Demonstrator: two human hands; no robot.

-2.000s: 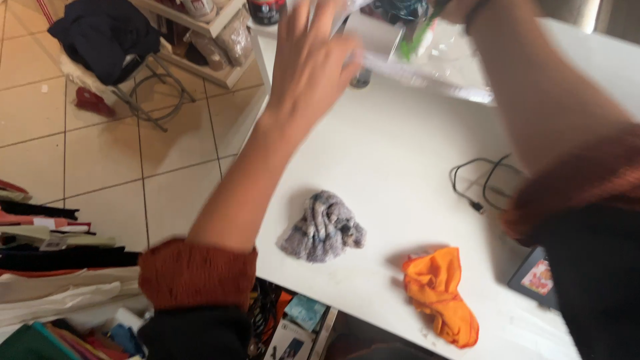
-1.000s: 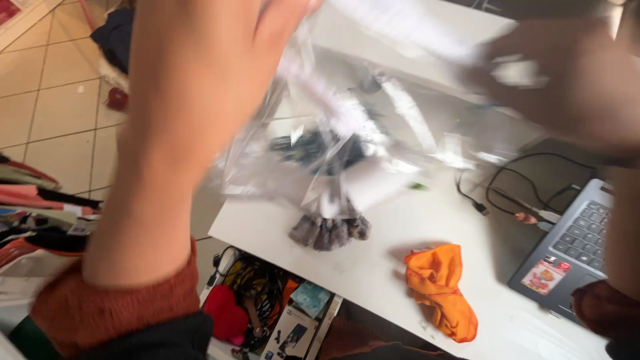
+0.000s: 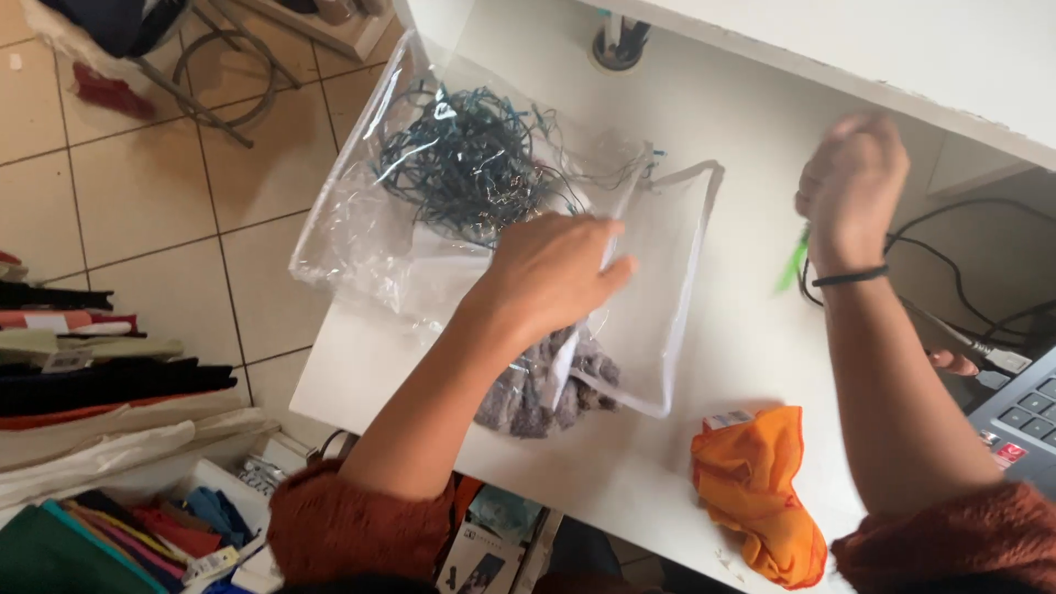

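A clear plastic bag with white edging (image 3: 689, 289) lies on the white desk, a tangle of dark green string lights (image 3: 470, 165) inside it. My left hand (image 3: 553, 272) rests over the bag's opening, fingers loosely bent; whether it grips the bag cannot be told. Partly beneath the bag, near my left wrist, is a grey fuzzy cloth (image 3: 536, 396). My right hand (image 3: 858, 186), blurred and wearing a black wristband, is curled above the desk at the right, with a bright green strip (image 3: 794, 262) hanging from it. An orange cloth (image 3: 759, 495) lies crumpled near the front edge.
A laptop (image 3: 1023, 421) and black cables (image 3: 949, 256) are at the right. A raised white shelf (image 3: 825, 58) crosses the back, near a pen cup (image 3: 619, 49). Below the desk are an open drawer with boxes (image 3: 487, 553) and folded fabrics (image 3: 107, 528) at the left.
The clear bag, blurred in the air between my hands a second ago, now lies on the desk. My right hand is off it and holds the green strip. The grey cloth is now partly covered.
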